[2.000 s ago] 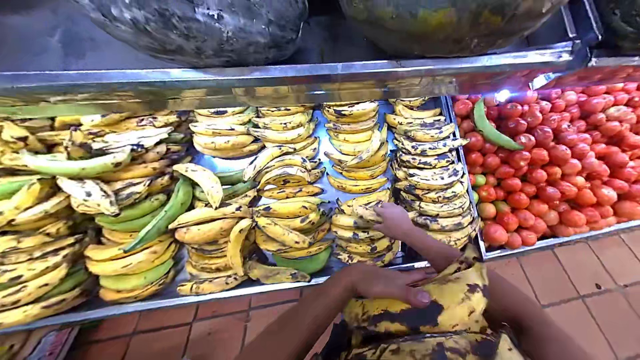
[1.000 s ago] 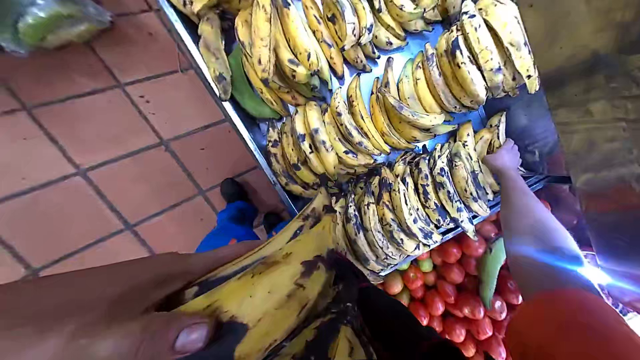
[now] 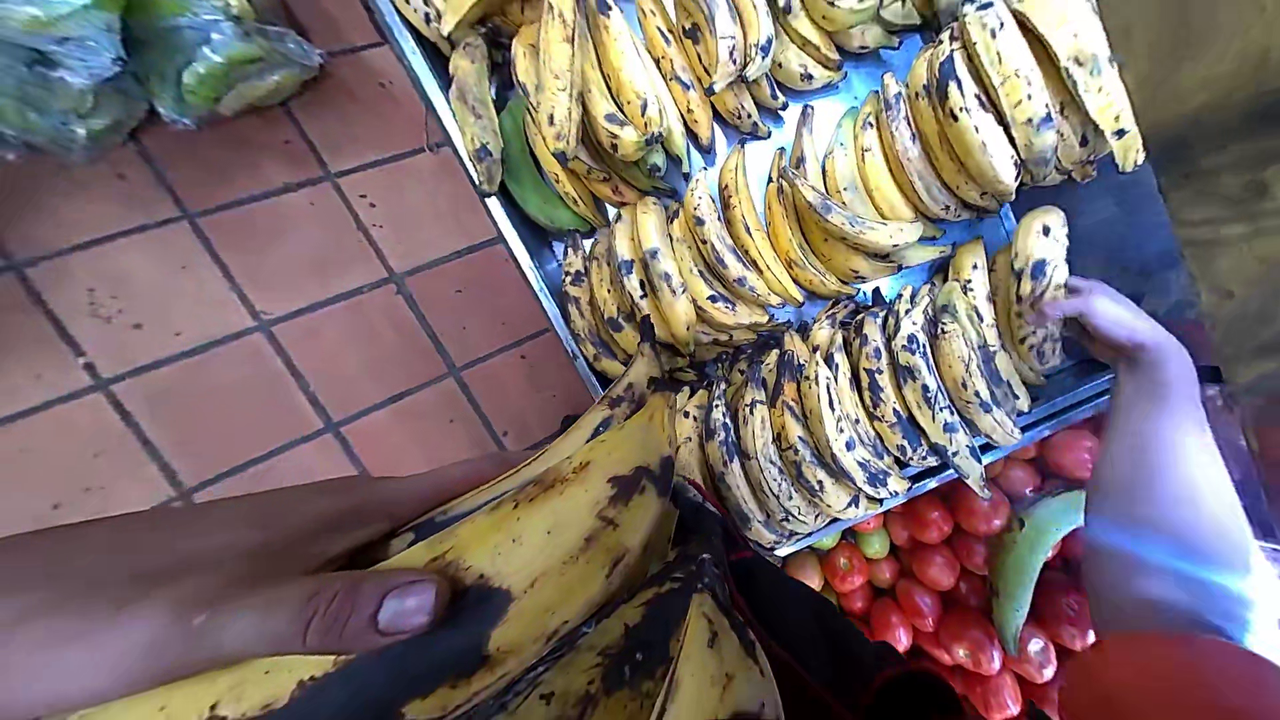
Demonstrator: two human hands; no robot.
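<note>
My left hand (image 3: 290,590) is wrapped over several large yellow plantains with black patches (image 3: 560,510), held close at the bottom of the view. My right hand (image 3: 1105,315) reaches to the far end of the nearest plantain row, its fingers on a spotted plantain (image 3: 1040,270) that stands at the row's end. That row of spotted plantains (image 3: 870,400) lies side by side in a metal tray (image 3: 545,300). Further rows lie beyond it, with a green plantain (image 3: 535,175) at the tray's edge. My right fingertips are partly hidden.
Red tomatoes (image 3: 930,570) fill the space beside the tray, with a green plantain or similar long fruit (image 3: 1030,560) lying on them. Plastic bags of green produce (image 3: 215,60) rest on the tiled floor (image 3: 290,260) at the upper left. A metal sheet edges the display at right.
The view has turned strongly since two seconds ago. My right hand, at the row's end one second ago too, now touches a plantain standing there. My left hand still holds its plantains.
</note>
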